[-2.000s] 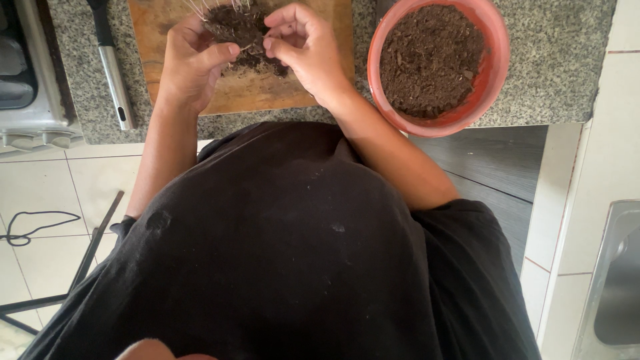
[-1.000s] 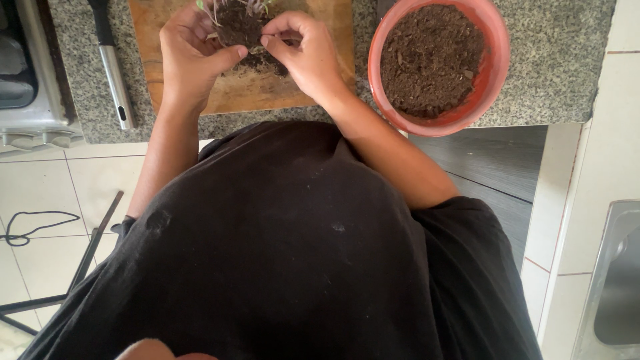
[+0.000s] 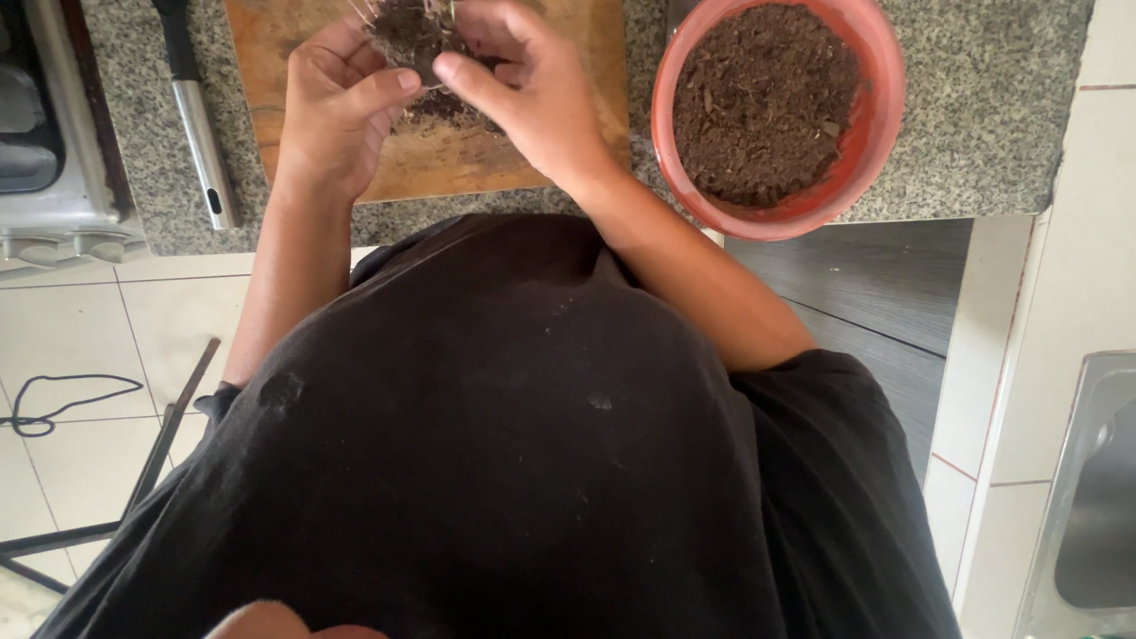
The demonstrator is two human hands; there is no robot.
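Between my left hand [image 3: 342,106] and my right hand [image 3: 532,98] is a clump of dark soil with roots and thin pale stems [image 3: 413,35], at the top edge of the head view. Both thumbs press on its near side, and the fingers curl around its sides. The upper part of the clump is cut off by the frame. Beneath it lies a wooden board [image 3: 444,169] with loose soil [image 3: 448,105] scattered on it. To the right of my right hand stands a reddish plastic pot [image 3: 874,133], largely filled with brown soil [image 3: 763,106].
A utensil with a steel handle [image 3: 202,146] lies left of the board on the speckled stone countertop [image 3: 967,115]. A stove [image 3: 67,200] adjoins at the far left. At the lower right is a steel sink [image 3: 1074,426]. A dark cord [image 3: 80,380] shows at the lower left.
My right hand's thumb and fingers have shifted from a pinch to a wider hold on the clump's side. The clump has turned or tilted between my hands. The pot and utensil have not moved.
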